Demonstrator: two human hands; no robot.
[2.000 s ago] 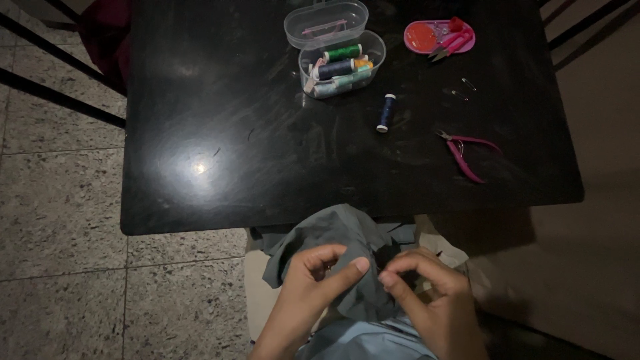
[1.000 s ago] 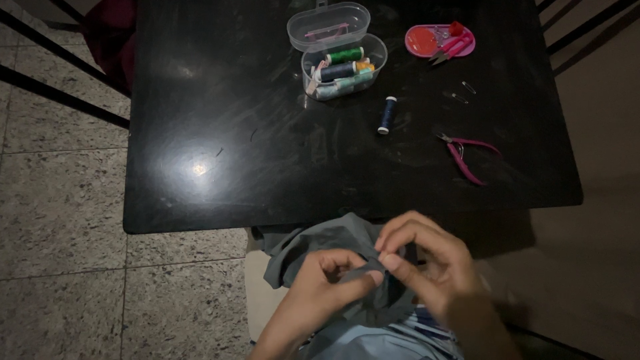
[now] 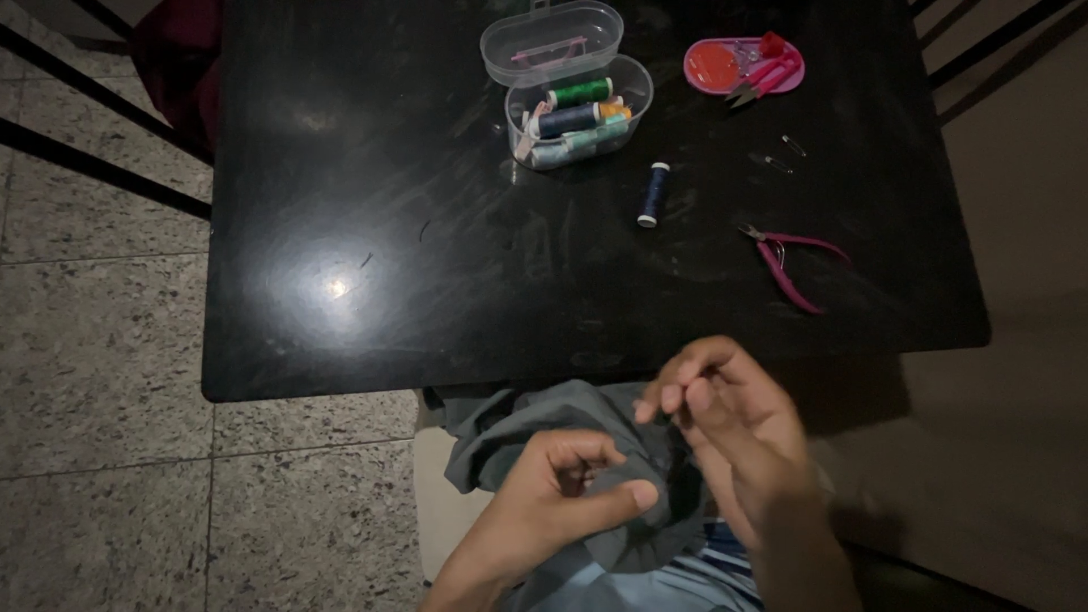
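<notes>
Grey-green fabric (image 3: pixel 544 416) lies bunched over my lap, just below the table's front edge. My left hand (image 3: pixel 569 501) pinches a fold of it between thumb and fingers. Above and right of that fold, my right hand (image 3: pixel 735 425) is raised with thumb and fingertips close together; whether a needle or thread is between them is too small to tell. On the table lie a spool of dark blue thread (image 3: pixel 654 195) and nippers with magenta handles (image 3: pixel 786 272), their handles spread.
The black table (image 3: pixel 340 340) bears a clear plastic box (image 3: pixel 637 110) of thread spools, its lid open. Pink-handled thread snips (image 3: pixel 773 76) rest on a pink oval case (image 3: pixel 790 83). Two safety pins (image 3: pixel 793 146) lie nearby. Chair bars (image 3: pixel 102 166) stand at the left.
My right hand has moved up and away from the fold, where its fingers were close to my left hand's. My left hand keeps its hold on the fabric.
</notes>
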